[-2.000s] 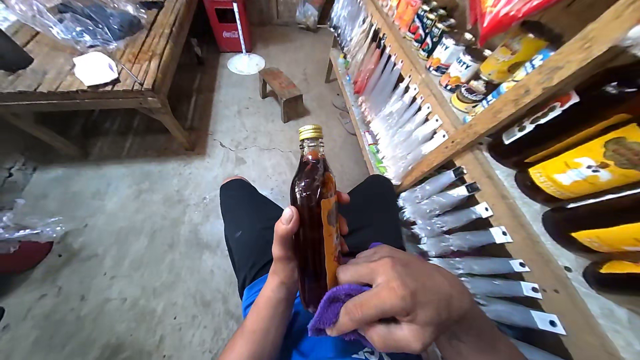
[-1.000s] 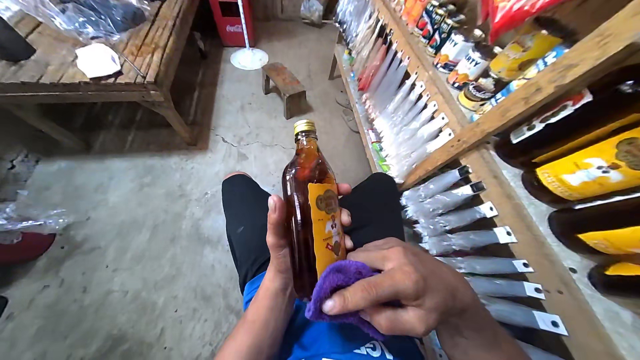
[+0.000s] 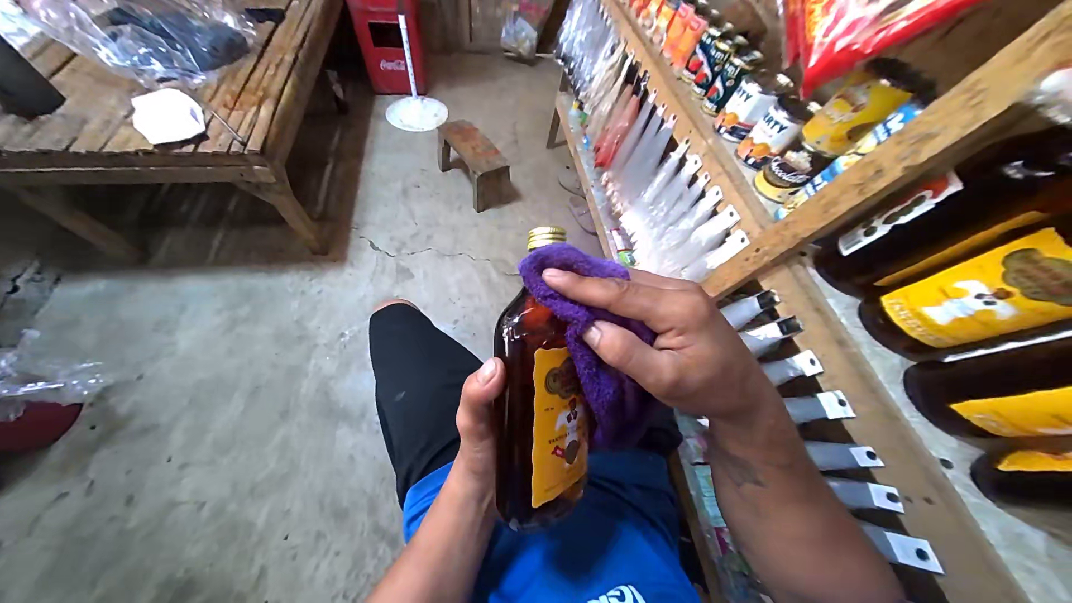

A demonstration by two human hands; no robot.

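A brown glass bottle point(image 3: 517, 419) with a gold screw cap and a yellow label stands nearly upright over my lap. My left hand point(image 3: 479, 419) is closed around its lower body, thumb on the near left side, the other fingers hidden behind it. Between the fingers and thumb of my right hand point(image 3: 670, 335) is a purple cloth point(image 3: 615, 394), pressed against the bottle's neck and shoulder just below the cap. Part of the cloth hangs down along the bottle's right side, beside the label.
At right, a wooden shelf frame point(image 3: 888, 142) holds cans point(image 3: 766, 134) and more brown bottles point(image 3: 980, 293); packets point(image 3: 662, 184) hang along it. A low wooden stool point(image 3: 476, 155) and a white round stand base point(image 3: 416, 113) are ahead. A slatted wooden table point(image 3: 251, 100) stands at upper left.
My right hand has moved the purple cloth from the bottle's lower part up to its neck and shoulder. Between two seconds and one second ago, the bottle turned to show more of its label.
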